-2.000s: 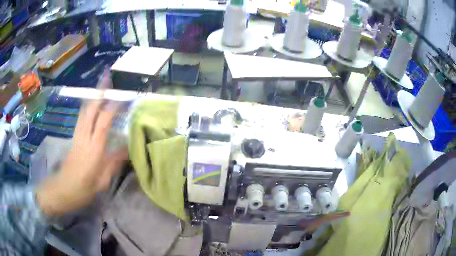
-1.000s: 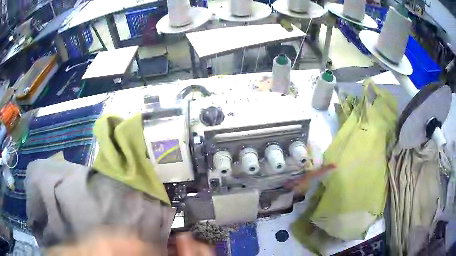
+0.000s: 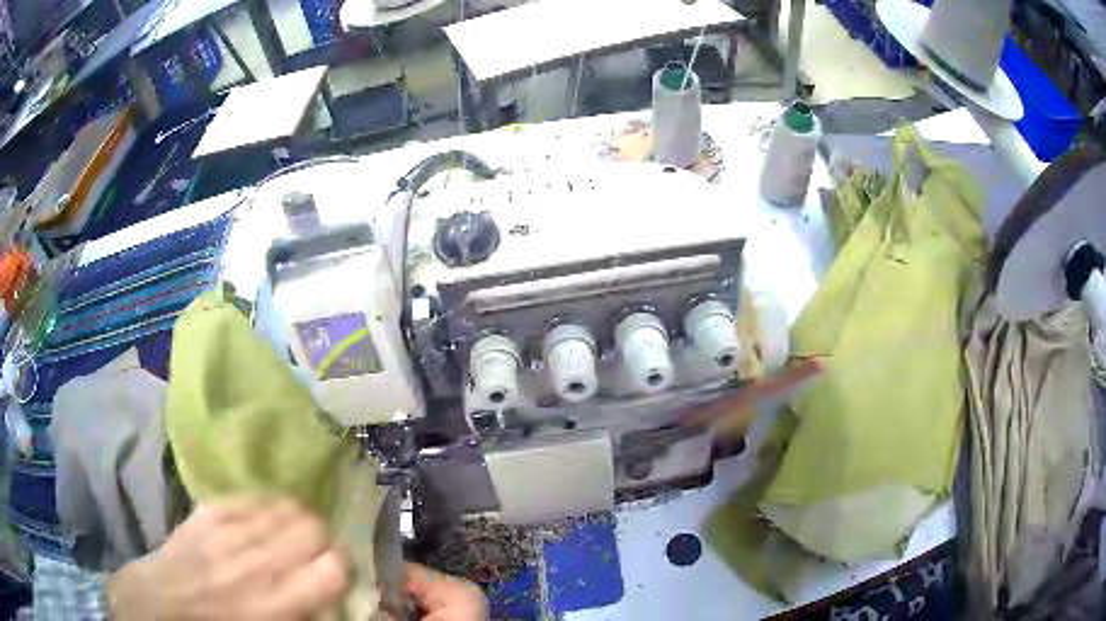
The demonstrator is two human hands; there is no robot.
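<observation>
An olive-green cut piece (image 3: 249, 406) lies left of the overlock machine's head (image 3: 340, 346), its edge by the presser foot area (image 3: 391, 446). Grey-taupe cloth (image 3: 109, 443) lies to its left. My left hand (image 3: 237, 560) is on the lower part of the olive piece, fingers bent over it; whether it grips the cloth is not clear. My right hand (image 3: 446, 594) is cut off by the bottom edge, with only some fingers showing beside the cloth, below the needle area. Its hold cannot be told.
Grey lint (image 3: 485, 548) lies below the front cover (image 3: 552, 476). An olive pile (image 3: 879, 400) and beige-khaki pieces (image 3: 1031, 449) hang at the right. Two thread cones (image 3: 788, 155) stand behind the tension dials (image 3: 645, 349). Striped cloth (image 3: 134, 297) covers the left side.
The olive piece has shifted lower and my left hand now lies on it. The grey cloth is less spread out. The view has tilted down, and the machine appears further left than two seconds ago.
</observation>
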